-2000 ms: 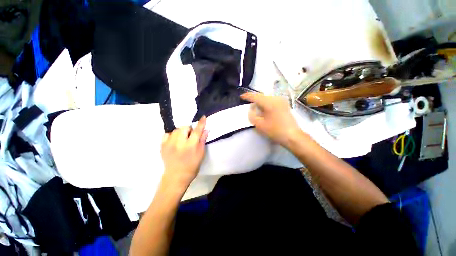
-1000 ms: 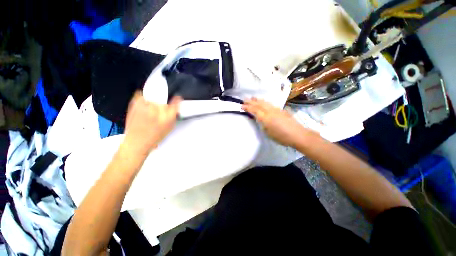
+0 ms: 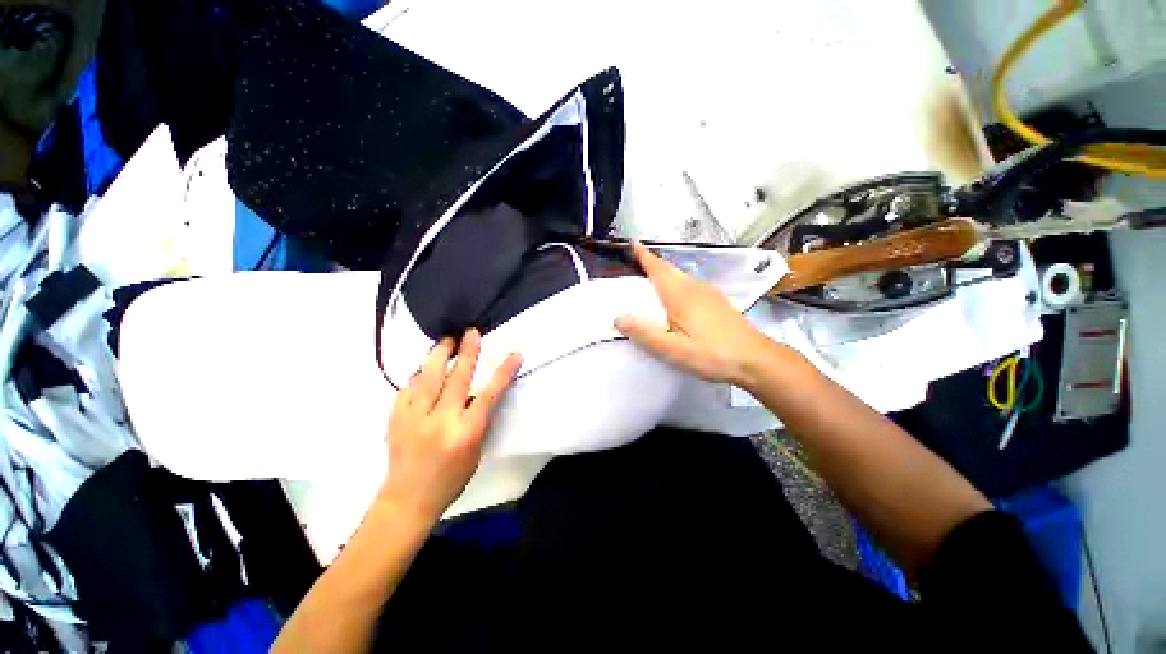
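Observation:
The black speckled garment lies behind and over the padded white board, its waist opening towards me. The white inner waistband lies along the board's far edge. The narrow black waistband tab stands up at the back of the opening. My left hand rests with fingers spread on the waistband's left part. My right hand lies on its right end, thumb and fingers apart. Whether either hand pinches the cloth is hard to tell. The steam iron lies to the right of my right hand.
A wrinkled pale sheet lies under the iron. Yellow-green snips, a white tape roll and a metal-coloured plate are at the right. A white-and-black heap is at the far left. Hoses run behind the iron.
The waist opening has changed shape, its back edge now peaked. My left hand has shifted from gripping the cloth to lying on it. The view has turned, and a white strip end now shows near the iron's tip.

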